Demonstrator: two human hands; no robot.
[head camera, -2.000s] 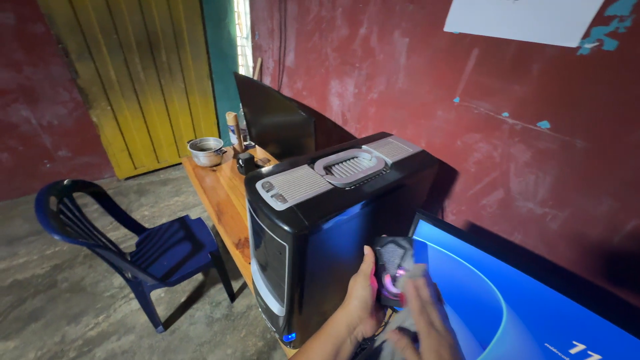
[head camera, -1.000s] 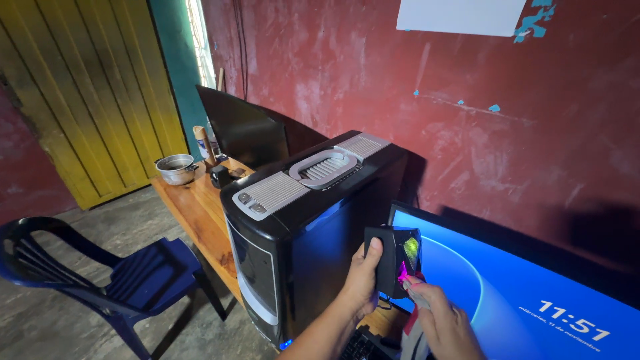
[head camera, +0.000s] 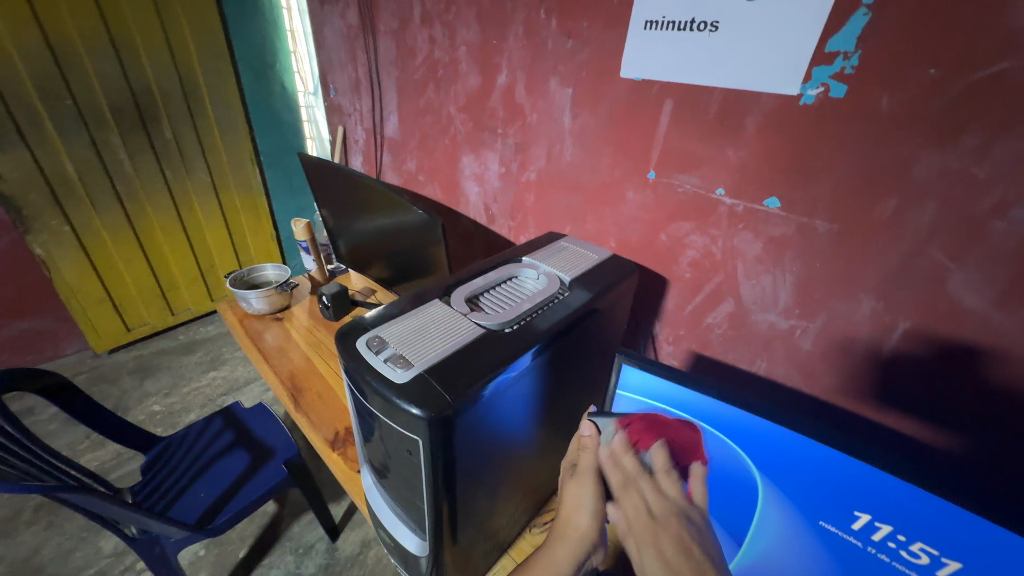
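Observation:
My left hand (head camera: 582, 488) holds a small dark device (head camera: 602, 420), mostly hidden behind my fingers; its kind cannot be told. Pressed against its face is a red and grey cloth (head camera: 660, 436), under the spread, blurred fingers of my right hand (head camera: 660, 504). Both hands are in front of the lit monitor (head camera: 768, 480), just right of a black computer tower (head camera: 512, 432) with a grey carrying handle on top.
Behind the tower, a wooden table (head camera: 300, 360) carries a metal pot (head camera: 262, 290), a spray can (head camera: 305, 244), a small black device (head camera: 334, 302) and a dark monitor (head camera: 376, 224). A blue plastic chair (head camera: 212, 456) stands at left, before a yellow door (head camera: 136, 160).
The cloth now covers the face of the dark device, which showed lit green and pink parts one second ago. My right hand has moved up onto it, with its fingers spread.

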